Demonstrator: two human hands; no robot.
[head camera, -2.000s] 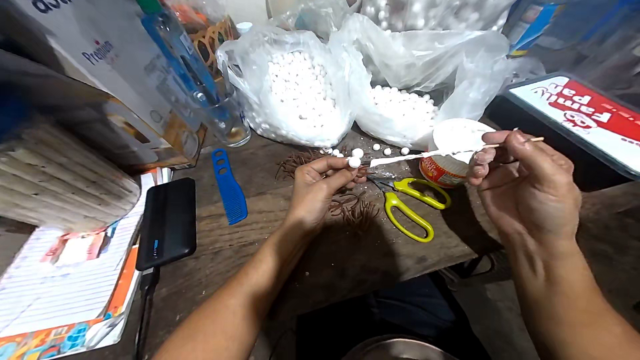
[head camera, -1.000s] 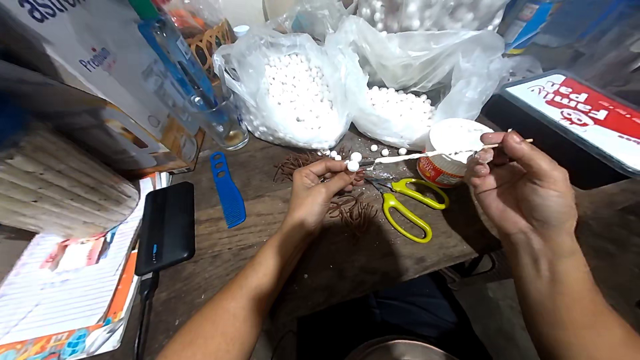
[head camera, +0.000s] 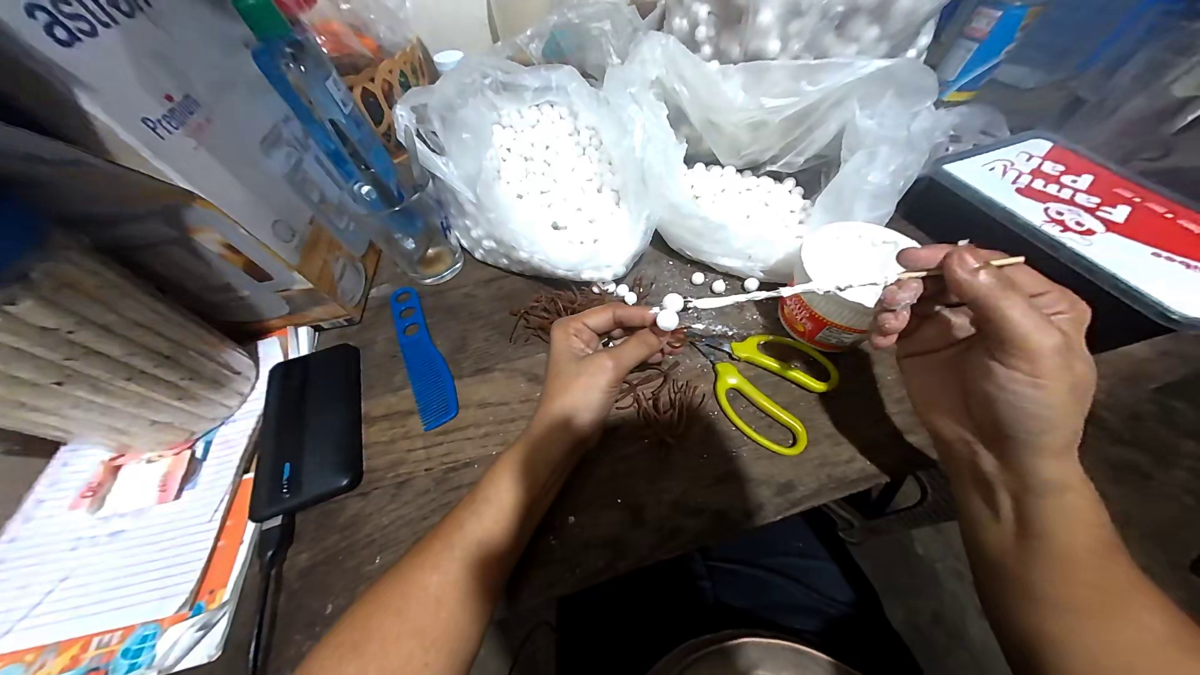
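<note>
My left hand (head camera: 600, 356) pinches small white balls (head camera: 667, 320) between thumb and fingertips; what joins them is hidden. In my right hand (head camera: 1003, 337) is a thin wooden stick (head camera: 1008, 262), its far part coated in white paste, with its tip close beside the balls. Under the stick stands a tub of white paste (head camera: 825, 321) with a red label. Yellow-handled scissors (head camera: 761, 412) lie on the table just right of my left hand. Brown wire-like strands (head camera: 661, 403) lie around and below that hand. Several loose white balls (head camera: 718, 286) rest near the bags.
Two plastic bags of white balls (head camera: 558, 187) (head camera: 745, 197) stand behind my hands. A blue comb (head camera: 424, 361), a black power bank (head camera: 309, 431) with a cable, and lined paper (head camera: 112, 534) lie left. A glass (head camera: 431, 248) stands behind the comb; a black box (head camera: 1050, 253) is at right.
My hands stay in nearly the same places, with the balls in the left and the stick in the right. The coated stick has shifted only slightly.
</note>
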